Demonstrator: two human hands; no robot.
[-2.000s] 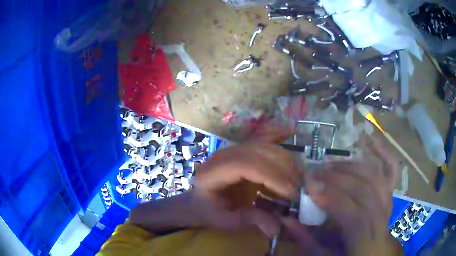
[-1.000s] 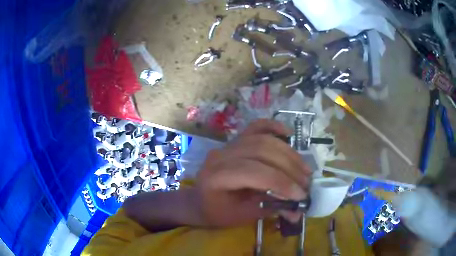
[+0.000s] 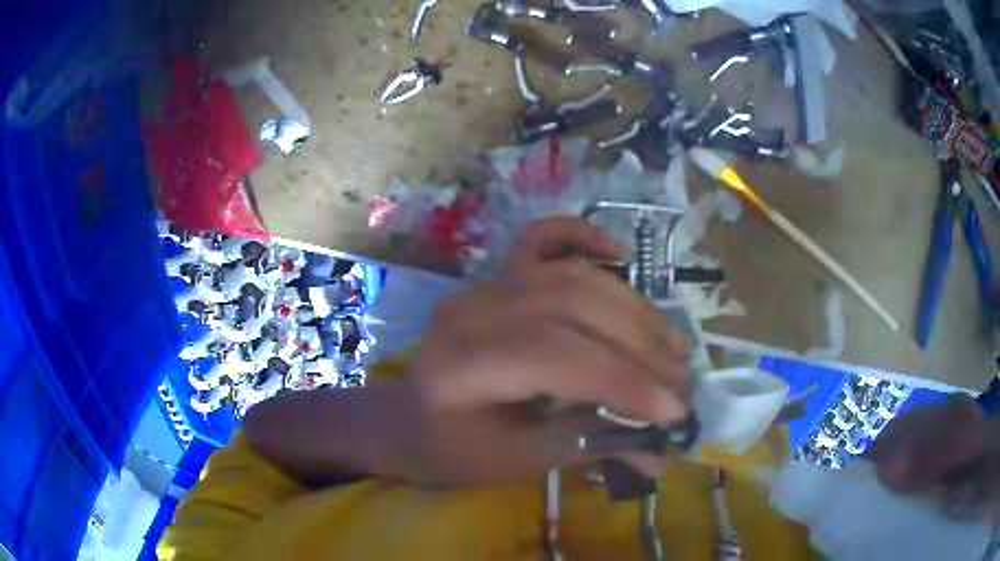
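My left hand (image 3: 548, 351) grips a model motorcycle body over my yellow-clothed lap. The model's white cup-shaped front piece (image 3: 739, 408) faces right, with a dark bar (image 3: 636, 437) beside it and thin chrome rods (image 3: 651, 524) pointing down. My right hand (image 3: 945, 455), blurred at the lower right, holds a white squeeze bottle (image 3: 877, 515) on its side. The bottle's nozzle end points left towards the white piece; whether it touches is too blurred to tell.
A spring clamp (image 3: 645, 258) stands at the bench edge. Dark and chrome lever parts (image 3: 581, 107), a thin stick (image 3: 817, 250), blue-handled pliers (image 3: 939, 268), red plastic (image 3: 203, 159) and scraps lie on the bench. Crated models (image 3: 263, 318) are at left; more (image 3: 861, 411) are at right.
My right hand left the model and came back from the lower right with the bottle, now nearer the white piece. My left hand still holds the model. The view has shifted right.
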